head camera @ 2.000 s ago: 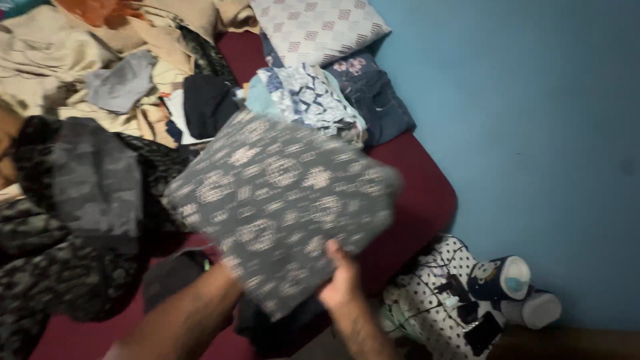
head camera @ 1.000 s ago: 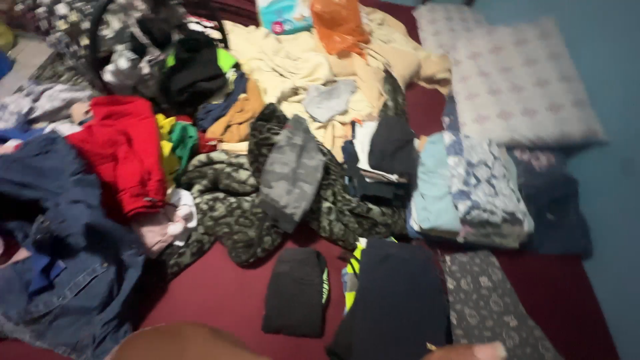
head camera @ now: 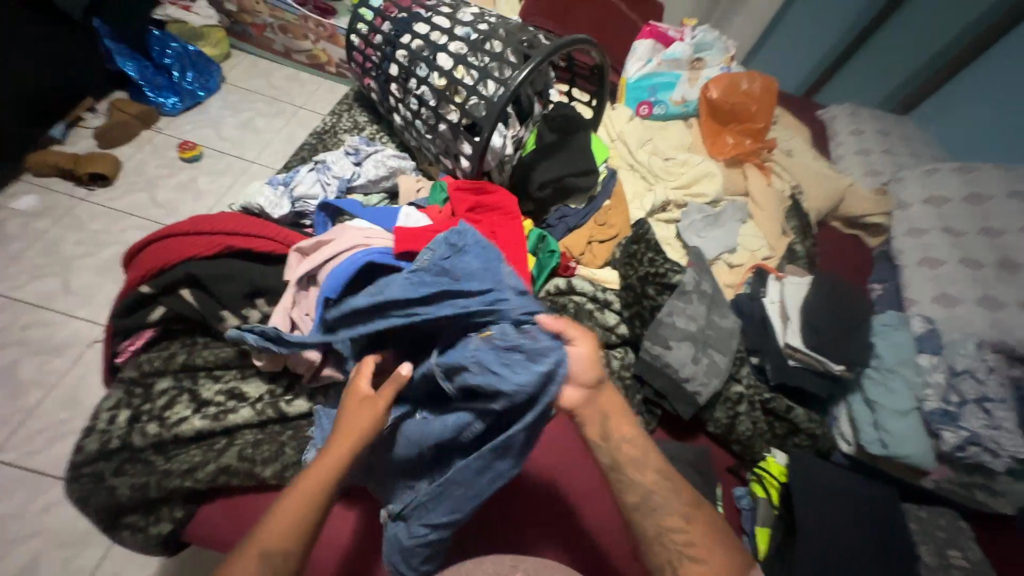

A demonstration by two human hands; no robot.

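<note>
A blue denim garment [head camera: 480,384] hangs bunched between my hands above the edge of the dark red bed. My right hand [head camera: 578,360] grips its right side, thumb on top. My left hand [head camera: 374,396] is at its left side with thumb and forefinger spread; whether the other fingers hold cloth is hidden. Behind the denim lie a red garment [head camera: 488,216], a pink garment [head camera: 308,268] and a blue one. A grey camouflage garment [head camera: 694,340] lies right of my right hand.
A black laundry basket [head camera: 456,80] lies on its side with clothes inside. Folded clothes [head camera: 888,392] and pillows [head camera: 960,248] are at the right. An orange plastic bag [head camera: 738,112] and a diaper pack [head camera: 676,72] lie at the back. Shoes [head camera: 76,166] stand on the tiled floor.
The patterned dark grey piece held two seconds ago was down on the bed at the right one second ago. The denim, then lying at the left, is now lifted in my hands. The view has swung left.
</note>
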